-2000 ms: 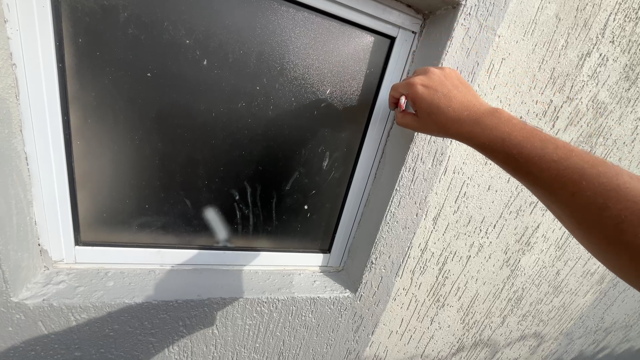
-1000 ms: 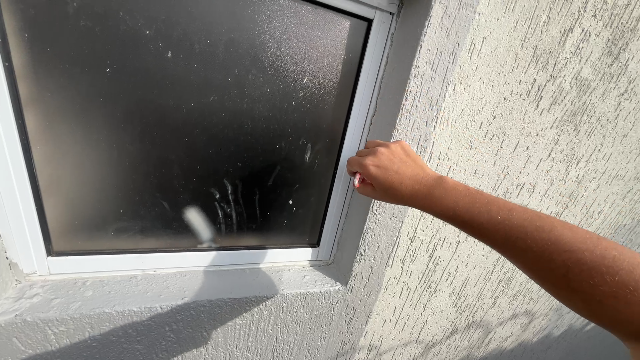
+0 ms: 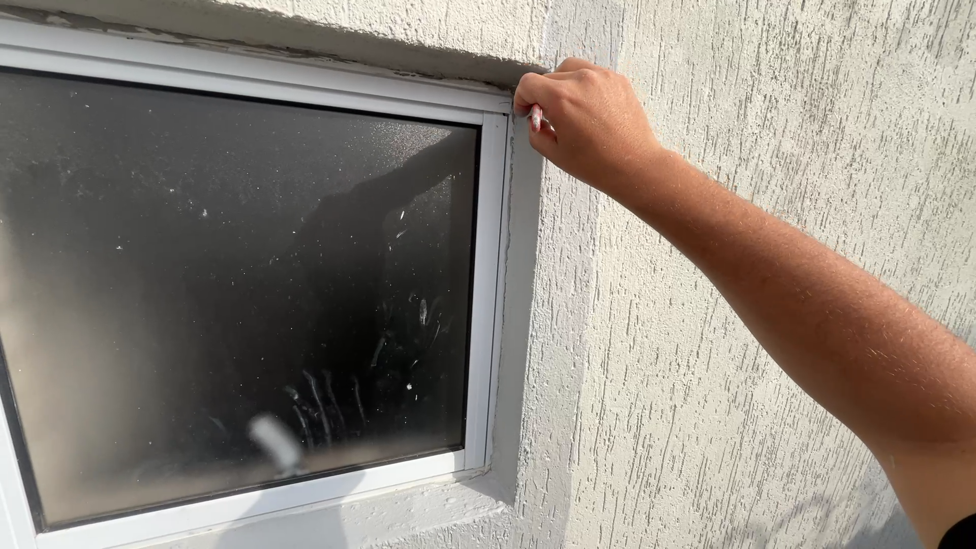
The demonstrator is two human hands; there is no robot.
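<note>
My right hand [image 3: 591,118] is closed around a thin handle [image 3: 536,118], whose pale, red-marked end pokes out of the fist; the rest of the tool is hidden. The fist is at the upper right corner of the window recess, beside the white window frame [image 3: 488,290]. Smears and white specks mark the dark frosted glass pane [image 3: 252,267]. Grey paint covers the side reveal [image 3: 522,305] and a strip of wall around the opening. My left hand is out of view.
Rough, grooved cream wall plaster [image 3: 762,381] extends to the right of the window. Below the frame runs a sill [image 3: 412,511], partly in shadow. The recess's top edge [image 3: 320,46] overhangs the window, with an uneven, dark joint beneath it.
My right hand went down along the right side of the window, then up to its upper right corner, still closed on the handle. The view has shifted too.
</note>
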